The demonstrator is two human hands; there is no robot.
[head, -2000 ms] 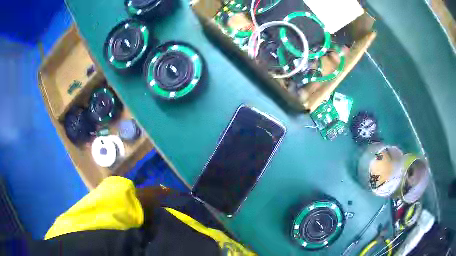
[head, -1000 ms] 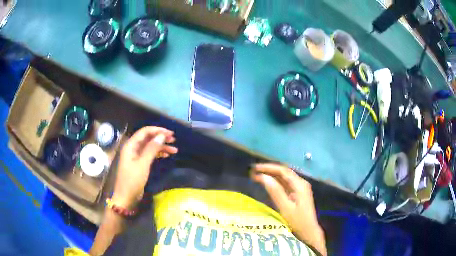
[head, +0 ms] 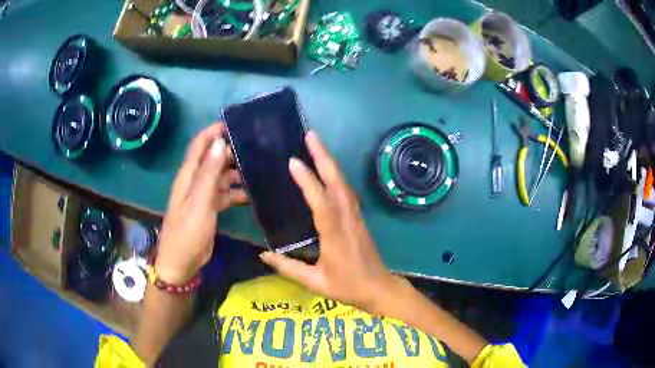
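A smartphone (head: 269, 162) with a dark screen is tilted over the bench's front edge, between my hands. My left hand (head: 194, 201) has its fingers at the phone's left edge. My right hand (head: 345, 233) grips the phone's lower right, with its thumb under the bottom edge and fingertips over the screen and right edge. A speaker driver with a green LED ring (head: 417, 165) lies face up on the bench to the right of the phone. Whether the phone still touches the bench is not clear.
Several spare drivers (head: 133, 113) stand at left. A parts box (head: 215, 50), small circuit boards (head: 335, 40) and a tub of screws (head: 449, 56) are at the back. A screwdriver (head: 495, 154), yellow pliers (head: 524, 164) and cables lie right. An open carton (head: 39, 223) is lower left.
Both hands have come up from in front of the bench edge and taken hold of the phone. The phone has turned and is now tilted to the left at its top. The view has shifted.
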